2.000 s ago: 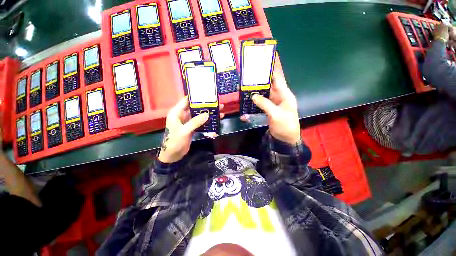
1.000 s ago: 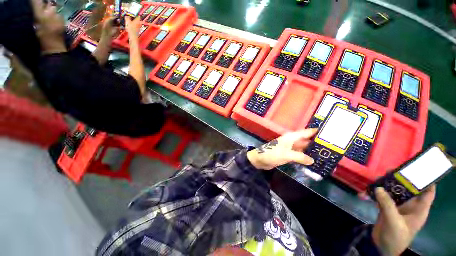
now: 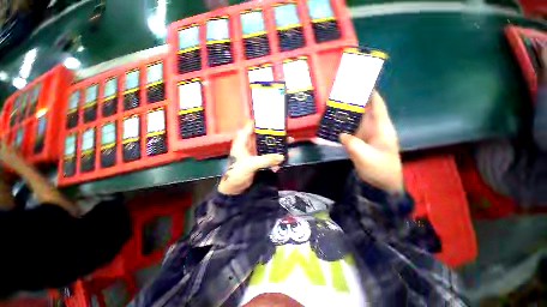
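My left hand (image 3: 247,162) holds a keypad phone (image 3: 269,120) upright, its screen lit white, thumb on the keys. My right hand (image 3: 375,144) holds a second keypad phone (image 3: 349,93), tilted to the right, its screen also white, thumb at the lower keys. Both phones are held above the near edge of a red phone tray (image 3: 225,139). That tray holds several phones in two rows. One near-row pocket (image 3: 229,103) shows plain red. The left-hand phone partly hides a phone lying in the tray. The picture is slightly blurred.
Another red tray (image 3: 114,172) with phones adjoins on the left, a further one (image 3: 53,81) beyond it. They lie on a dark green bench (image 3: 444,90). A red tray (image 3: 528,51) is at the right edge. A person's arm (image 3: 33,174) is at left; red crate (image 3: 447,210) below right.
The view has swung back from the left, so the trays appear further left and my body is central again. Both hands still hold their phones; the right-hand phone now stands more upright.
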